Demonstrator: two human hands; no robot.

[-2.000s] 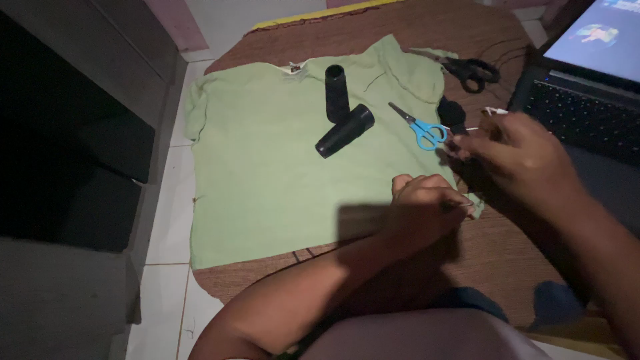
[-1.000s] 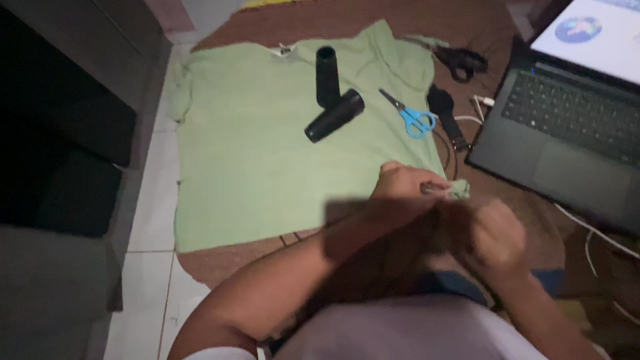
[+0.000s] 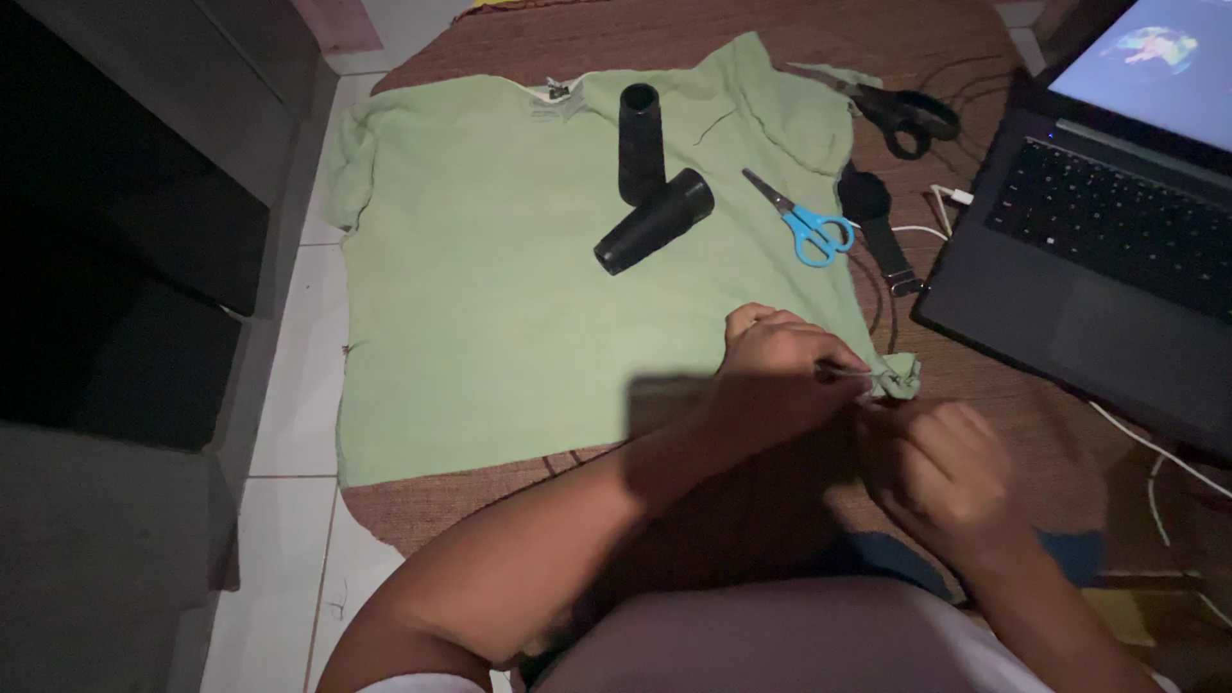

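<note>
A light green T-shirt [image 3: 500, 289] lies spread out before me, its lower right corner bunched up. My left hand [image 3: 789, 361] pinches the cloth beside that corner, with a thin strand at its fingertips. Just right of and below it is my right hand [image 3: 938, 462], blurred, fingers curled near the bunched cloth; whether it holds anything cannot be made out. Blue-handled scissors [image 3: 813, 231] rest on the shirt above my hands. Two black tapered tubes [image 3: 640, 144] lie touching each other on the shirt. Black-handled scissors [image 3: 910, 115] are at the upper right sleeve.
The shirt is on a brown woven mat [image 3: 433, 520]. A black wristwatch [image 3: 871, 217] lies by the shirt's right edge. At the right stands an open laptop [image 3: 1059, 289], with white cables [image 3: 1136, 433] near it. White floor tiles [image 3: 289, 520] and a dark cabinet [image 3: 115, 241] are on the left.
My right hand, raised near the blue scissors two seconds ago, has come down beside the bunched corner. My left hand remains at the cloth.
</note>
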